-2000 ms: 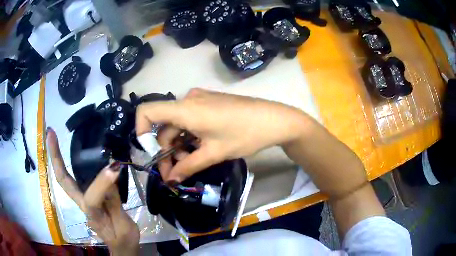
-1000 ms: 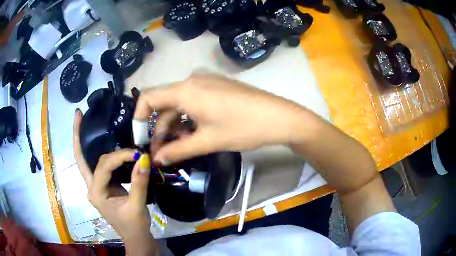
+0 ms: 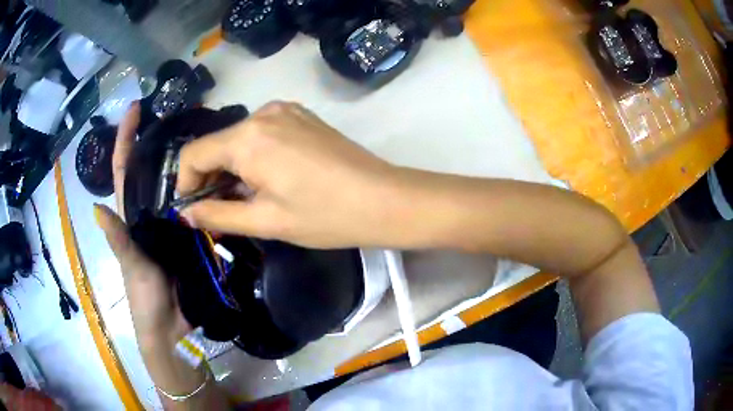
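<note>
My left hand (image 3: pixel 146 281) is around the left side of a black camera head housing (image 3: pixel 149 181), its fingers partly hidden behind it. My right hand (image 3: pixel 281 172) reaches over from the right and pinches thin dark tweezers (image 3: pixel 201 193), tips at the housing's open inside near the wires. Blue, yellow and red wires (image 3: pixel 210 269) run down into the lower black part, with a small white connector (image 3: pixel 224 254) beside them. The smooth black camera body (image 3: pixel 309 285) sits in a white casing (image 3: pixel 371 281); a white antenna (image 3: pixel 403 309) sticks out towards me.
Black camera modules stand at the back, one board side up (image 3: pixel 375 46). A clear blister tray (image 3: pixel 655 104) with modules lies on the orange area at right. Another module (image 3: pixel 96 156) and a black pigtail cable (image 3: pixel 55 261) lie at left. A white strip with yellow marks (image 3: pixel 191 347) is near my left wrist.
The white piece near my right fingers is no longer seen. Both hands and the head housing have shifted left, and the housing is turned. The blue and yellow wires show more clearly. The view has shifted.
</note>
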